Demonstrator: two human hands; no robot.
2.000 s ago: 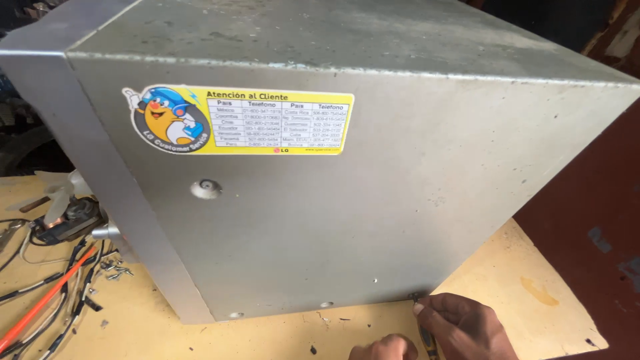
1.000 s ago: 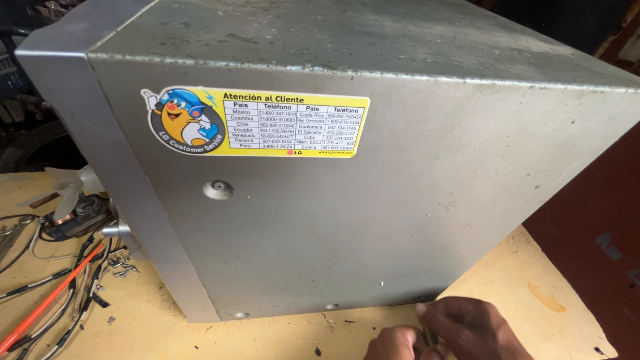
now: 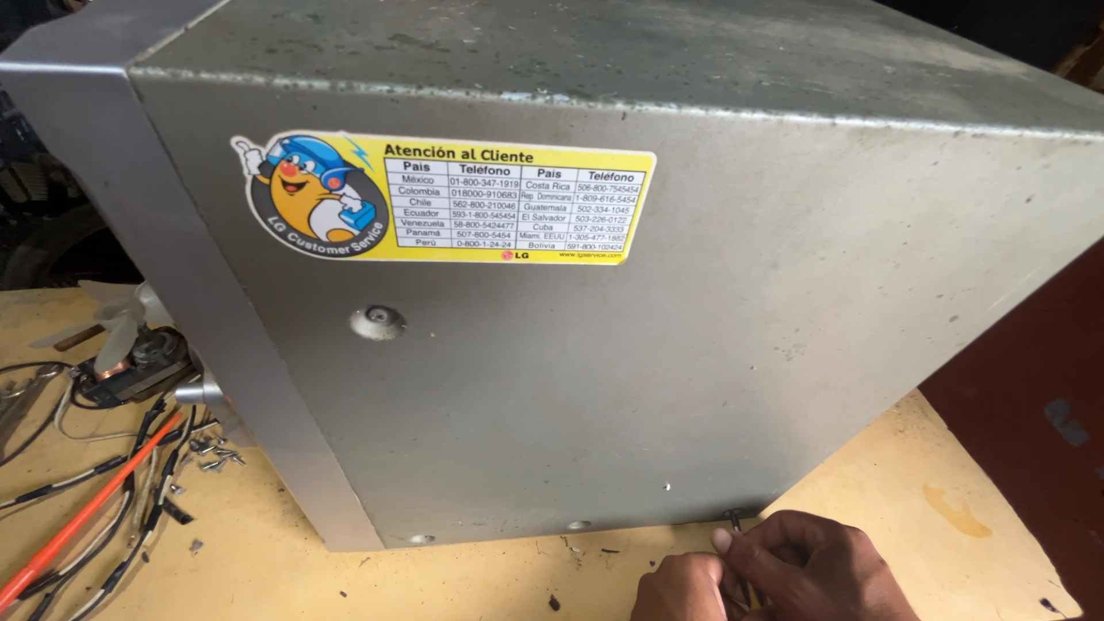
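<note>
A grey metal LG appliance housing [image 3: 535, 379] stands on the tan tabletop, a yellow sticker [image 3: 517, 203] with writing on its side. At the bottom right of the view, my right hand [image 3: 811, 561] holds a screwdriver [image 3: 736, 521] with a dark shaft, whose tip meets the housing's lower edge near its far corner. My left hand [image 3: 681, 586] is closed around the lower part of the same tool, touching the right hand; the handle is mostly hidden by the fingers. A recessed screw [image 3: 378, 321] shows on the panel.
Left of the housing lie a small fan motor [image 3: 129, 366] with pale blades, a tangle of wires [image 3: 129, 509], an orange rod [image 3: 90, 513] and several loose screws [image 3: 216, 453]. Small dark scraps dot the tabletop [image 3: 466, 586]. A dark red surface [image 3: 1026, 414] is at the right.
Both hands stay at the housing's lower corner; their fingers have shifted a little around the tool. The view has moved slightly.
</note>
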